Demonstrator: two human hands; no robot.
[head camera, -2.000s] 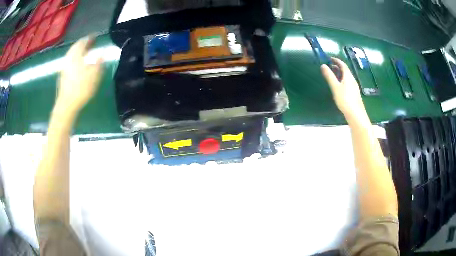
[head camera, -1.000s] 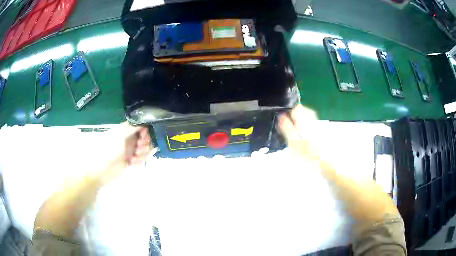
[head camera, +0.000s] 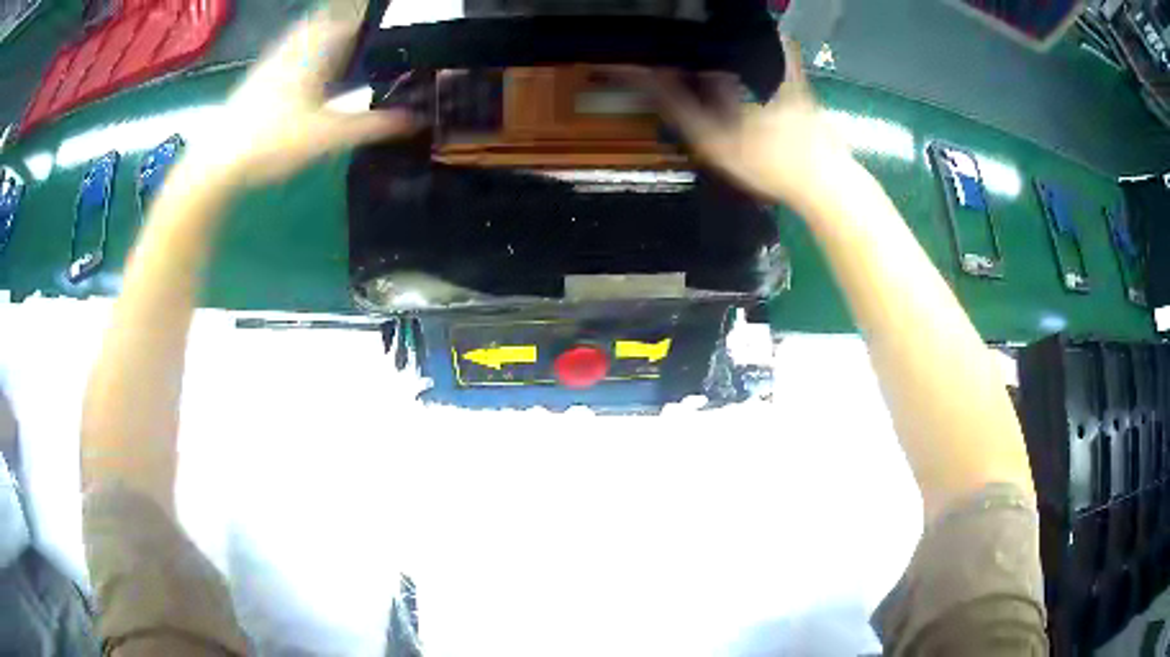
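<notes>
The orange-brown press fixture sits in the opening of the black bench press. Its top looks orange with a dark left end, and no blue film shows on it. My left hand is blurred at the left of the opening, thumb toward the fixture's left end, with a small dark-blue patch beside it; whether it holds something is unclear. My right hand is blurred, its fingers over the fixture's right end; its grip is hidden.
The red knob sits between yellow arrows on the front panel. Phone frames with blue film lie on the green belt, left and right. A red tray is upper left, black trays at right.
Both hands have left the machine's lower sides and risen to the opening. The blue-filmed frame seen earlier on the fixture no longer shows there. The belt frames have shifted in view.
</notes>
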